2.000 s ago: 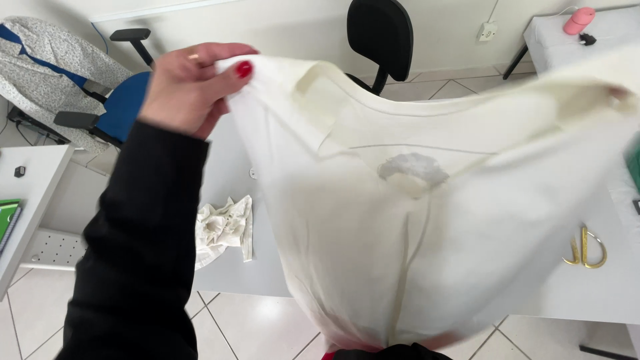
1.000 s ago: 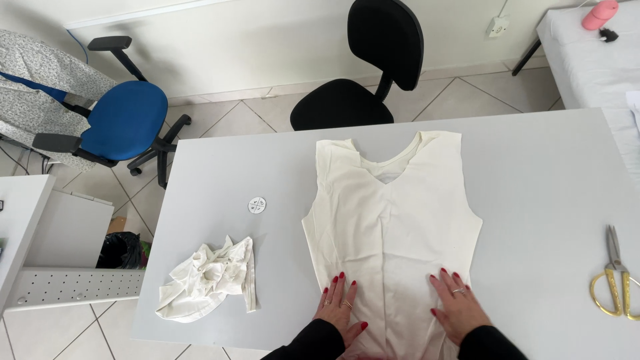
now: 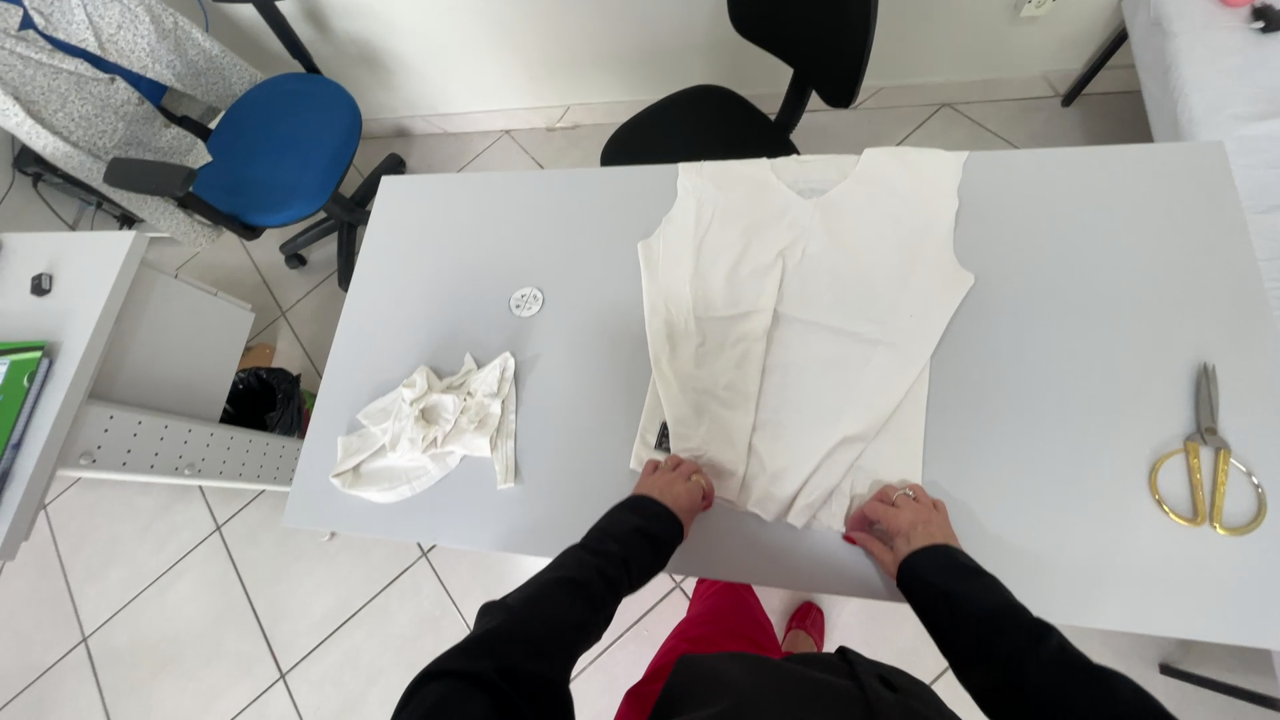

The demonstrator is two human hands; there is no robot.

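Note:
A sleeveless white fabric top [image 3: 800, 330] lies on the grey table [image 3: 1080, 400], its V-shaped neckline at the far edge and its lower edge towards me. My left hand [image 3: 677, 488] grips the lower left corner, fingers curled over the cloth, near a small dark label [image 3: 662, 437]. At the lower right corner my right hand [image 3: 903, 522] pinches the bunched hem between thumb and fingers. Creases run down the front, and part of the back layer shows at both lower sides. The fingertips are partly hidden.
Left of the top lie a crumpled white cloth [image 3: 430, 425] and a round white disc [image 3: 526, 301]. Gold-handled scissors [image 3: 1208, 455] lie at the right. A black chair [image 3: 700, 125] and a blue chair [image 3: 275, 150] stand beyond the table.
The top was held up in the air, then laid on the table with my hands flat on it. Now my hands are at its lower corners, and its front layer lies shifted over the back.

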